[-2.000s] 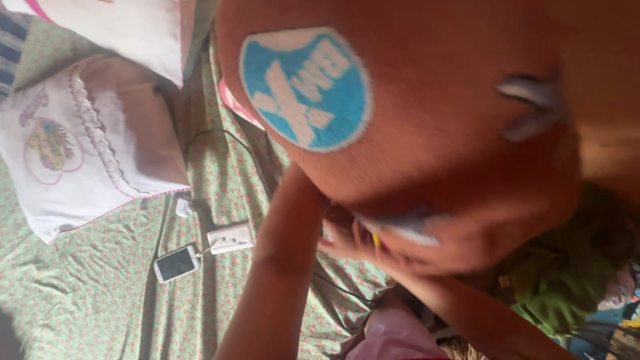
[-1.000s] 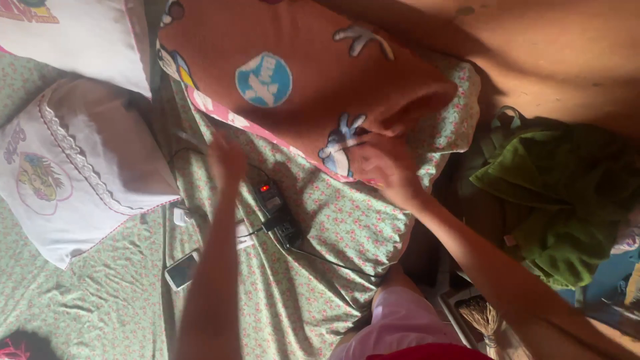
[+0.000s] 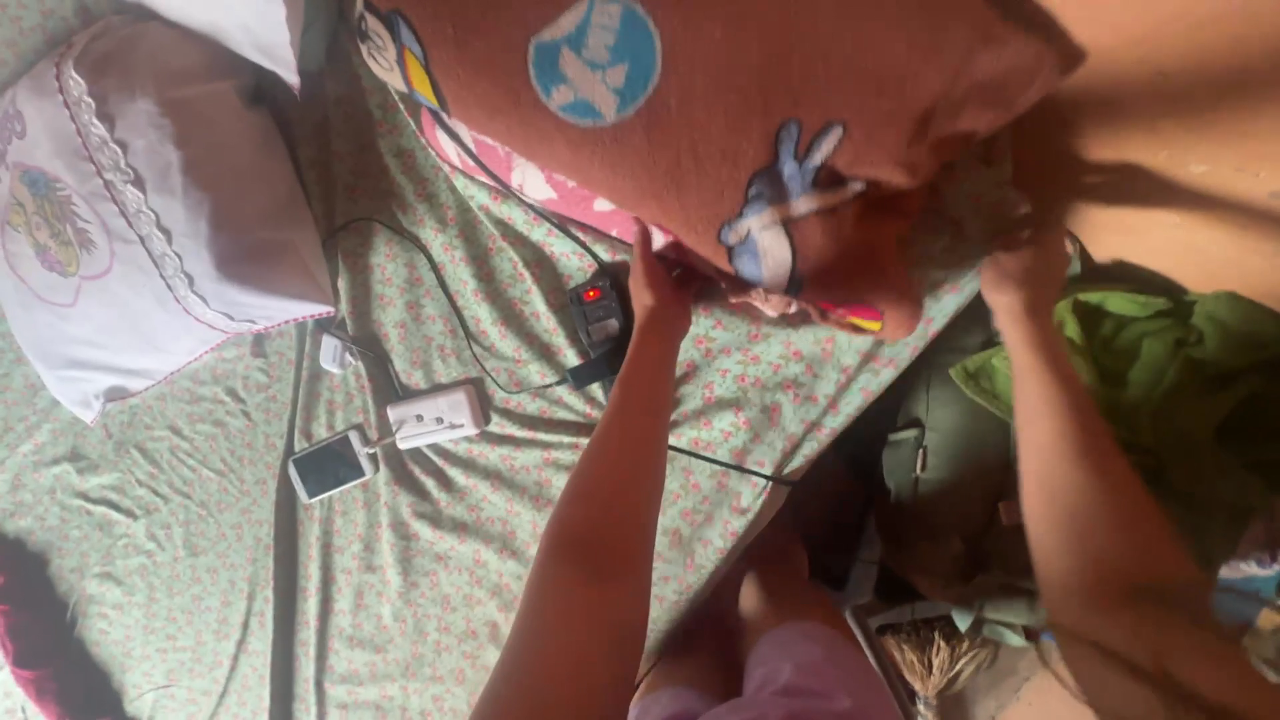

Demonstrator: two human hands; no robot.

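Observation:
A reddish-brown printed cloth [image 3: 690, 130], with a blue round patch and cartoon figures, lies over a pink-and-white fabric [image 3: 540, 190] on the bed. My left hand [image 3: 660, 280] is at the near edge of that bundle, its fingertips partly hidden at the pink fabric. My right hand [image 3: 1025, 270] is at the bundle's right side, by the bed's edge; shadow hides what its fingers touch. A black power strip [image 3: 600, 310] with a lit red switch sits just left of my left hand, with a black plug and cable in it.
On the floral bedsheet [image 3: 400, 600] lie a white smartphone [image 3: 332, 466], a white power bank or adapter [image 3: 437, 416] and a small white charger [image 3: 338, 352]. White embroidered pillows [image 3: 230, 250] lie at left. Beyond the bed's edge are green cloth [image 3: 1150, 350] and a straw brush [image 3: 930, 660].
My left hand has moved from above the sheet to the bundle's near edge. My right hand has moved from the cartoon figure to the bundle's right side.

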